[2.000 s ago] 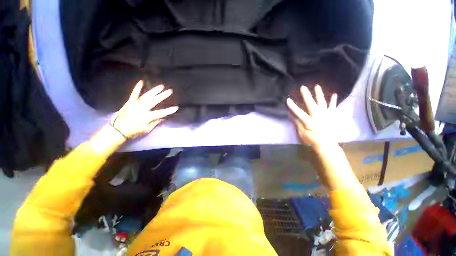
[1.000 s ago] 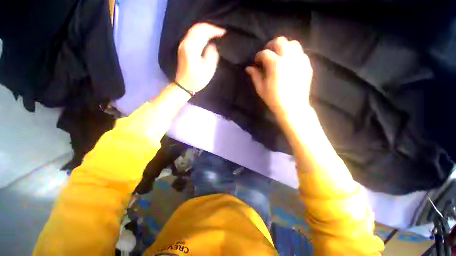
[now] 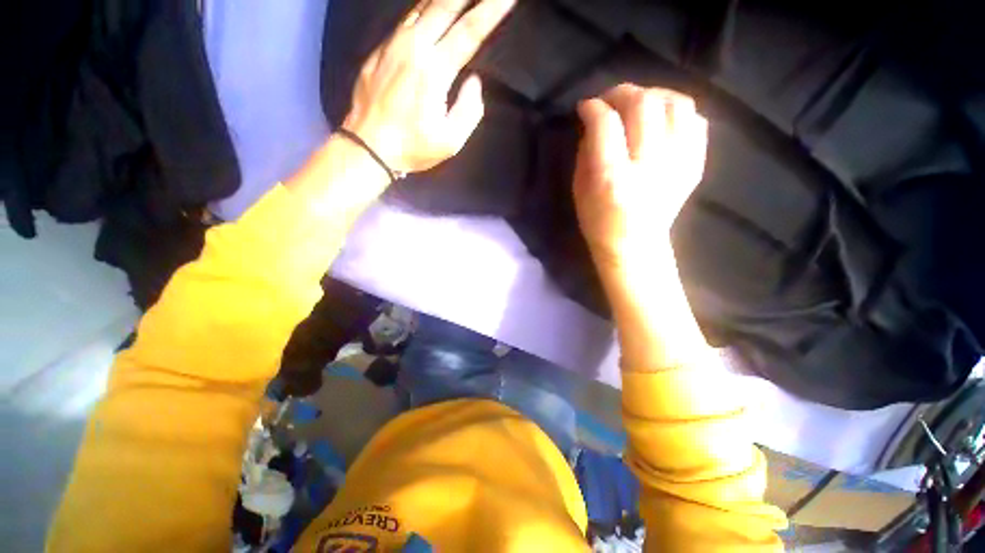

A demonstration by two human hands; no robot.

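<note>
A black garment piece lies spread and creased over the pale lilac table cover. My left hand lies on its left part, fingers extended and apart, with the fingertips near the top edge of the view. My right hand is on the cloth to the right, fingers curled down; the fingertips are partly hidden, so a pinch on the cloth cannot be made out for certain. Folds and a seam line run across the cloth beside my right hand.
The iron shows only in part at the lower right edge, beside the garment's right end. A black heap of cloth hangs at the left of the table. Cardboard and scraps lie below the table's front edge.
My left hand has moved up and slightly left and its fingers have stretched out. My right hand has moved slightly right. The view had turned towards the table's left side before that.
</note>
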